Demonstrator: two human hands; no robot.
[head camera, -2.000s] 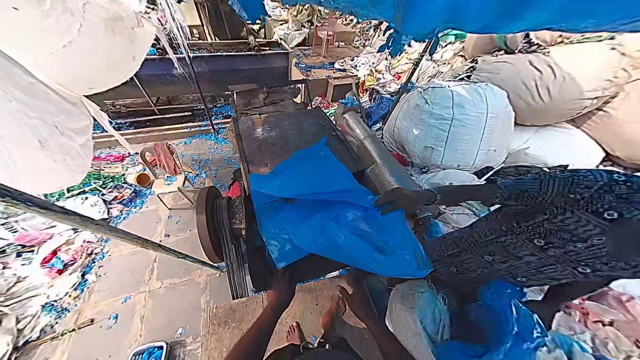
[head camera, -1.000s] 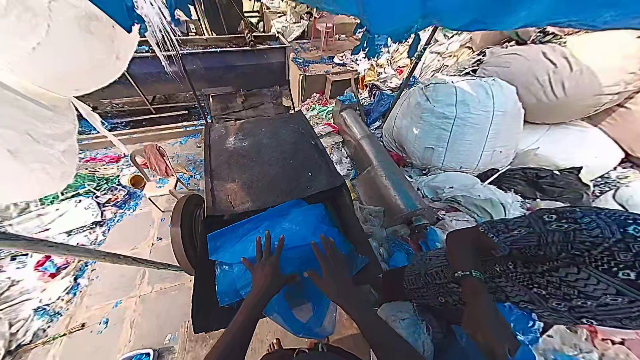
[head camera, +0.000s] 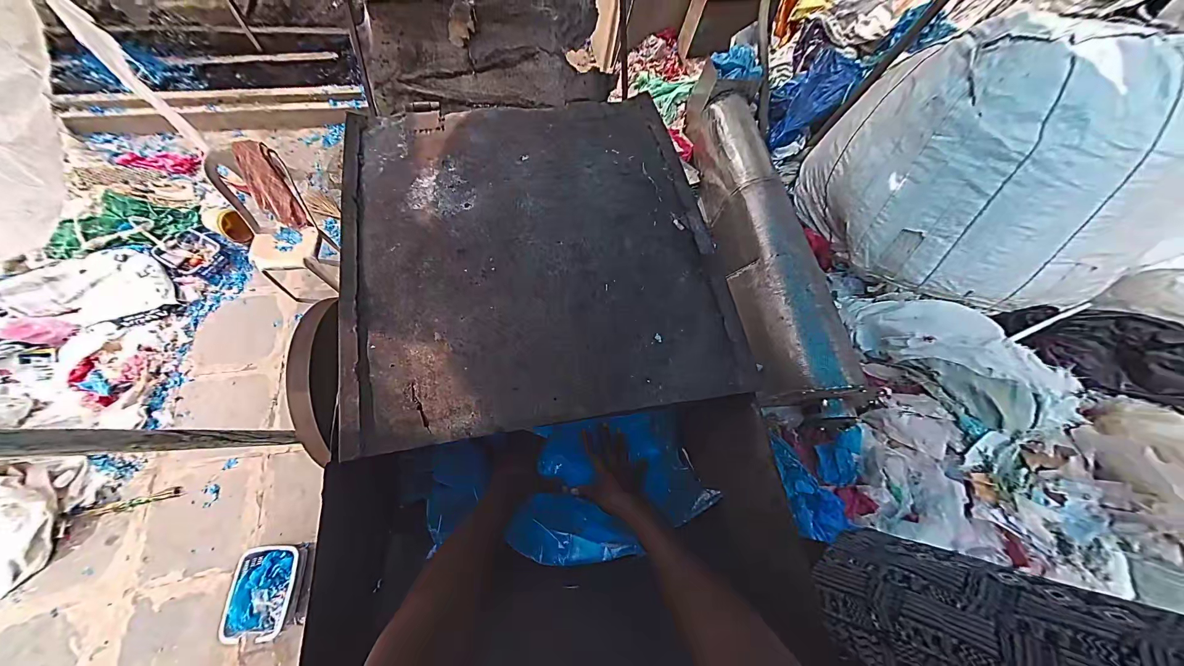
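Crumpled blue plastic sheeting (head camera: 578, 532) lies in the dark metal feed trough (head camera: 740, 518) of a machine, partly under the edge of a flat metal cover (head camera: 546, 268). My left hand (head camera: 513, 458) reaches onto the sheeting near the cover's edge; shadow hides its fingers. To its right, my right hand (head camera: 609, 462) lies on the same sheeting, palm down with fingers apart.
A wheel (head camera: 314, 379) sits at the machine's left side, a metal cylinder (head camera: 786, 268) at its right. A chair (head camera: 277, 245) and a tub of blue scraps (head camera: 261, 592) stand left. A large white sack (head camera: 999, 166), plastic scraps and a co-worker's patterned clothing (head camera: 980, 601) are right.
The blue sheeting, spread high over the machine two seconds ago, now lies lower and partly under the cover. Both my hands have moved forward onto it. The view has moved closer.
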